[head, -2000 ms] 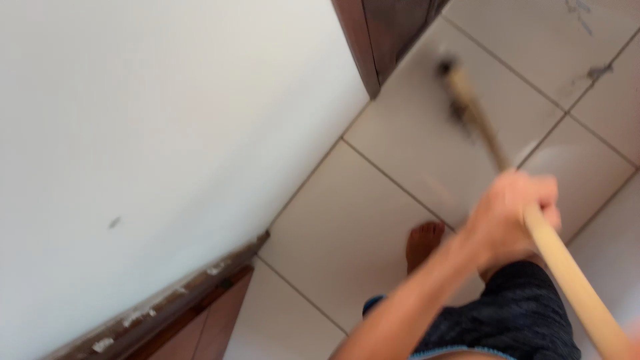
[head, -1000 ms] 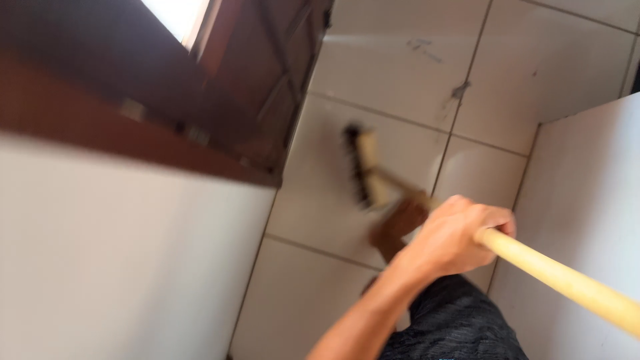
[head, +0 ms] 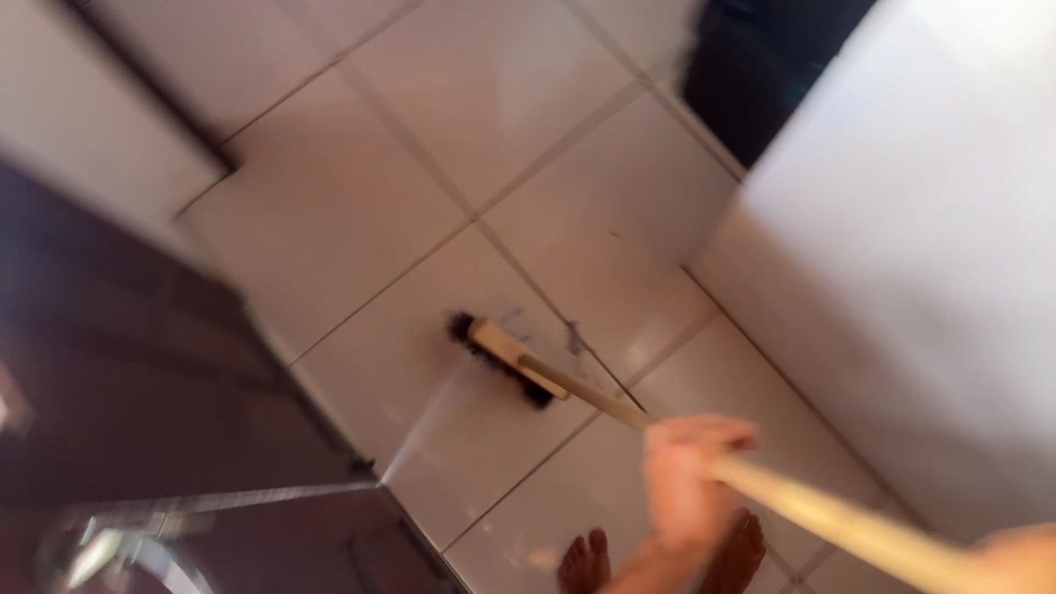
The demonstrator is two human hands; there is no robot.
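My left hand point(head: 693, 470) grips the pale wooden handle of a push broom partway along its length. At the right edge my right hand point(head: 1019, 554) is partly in view, blurred, around the upper end of the handle. The broom's head point(head: 516, 355), a pale block with dark bristles, rests on the tiled floor point(head: 396, 231) ahead of my bare feet. Small grey clumps of dust point(head: 573, 334) lie just beyond the head.
A dark wooden door point(head: 206, 371) stands at the left, with a light wall point(head: 91, 99) behind it. On the right is a white wall or panel point(head: 924, 247), its lower corner near the tiles. A dark object point(head: 759, 74) sits behind it.
The view has turned and moved along the floor. The broom head, near my foot a second ago, is now farther from my feet, beside the dust. Both feet now show.
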